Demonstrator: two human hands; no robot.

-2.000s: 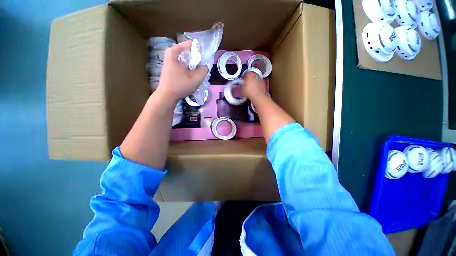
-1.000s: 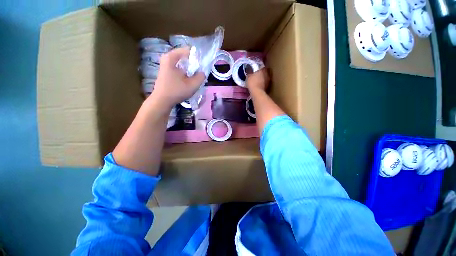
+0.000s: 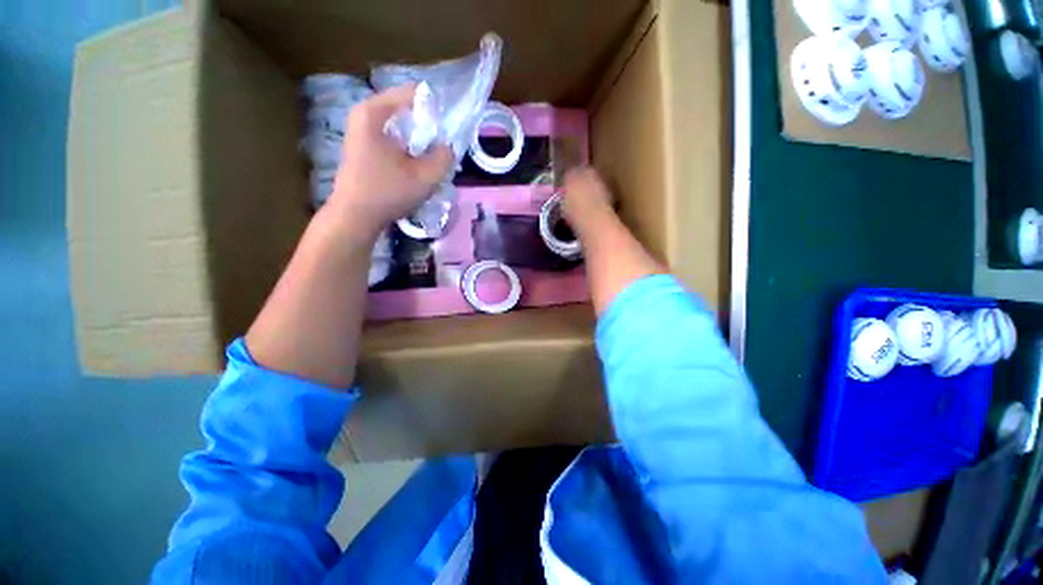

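Note:
My left hand (image 3: 387,162) is closed on a crinkled clear poly bag (image 3: 461,94) above the left part of the open carton (image 3: 515,394). My right hand (image 3: 588,201) is at a white plastic ring (image 3: 557,225) at the right of the pink layer pad (image 3: 446,299); its fingers are blurred and partly hide the ring. Another ring (image 3: 496,138) lies upper middle on the pad, one (image 3: 492,287) lies near the front edge, and one is partly under the bag. Bagged rings (image 3: 329,120) are stacked along the carton's left side.
On the green bench (image 3: 852,217) to the right, white printed covers (image 3: 828,78) stand on a cardboard sheet (image 3: 875,139). A blue tray (image 3: 898,429) nearer me holds several covers along its far side. The carton's left flap (image 3: 132,206) is folded out.
My right hand has moved from the upper right rings down to the ring at the pad's right side. The upper right rings no longer show there. My left hand still holds the bag.

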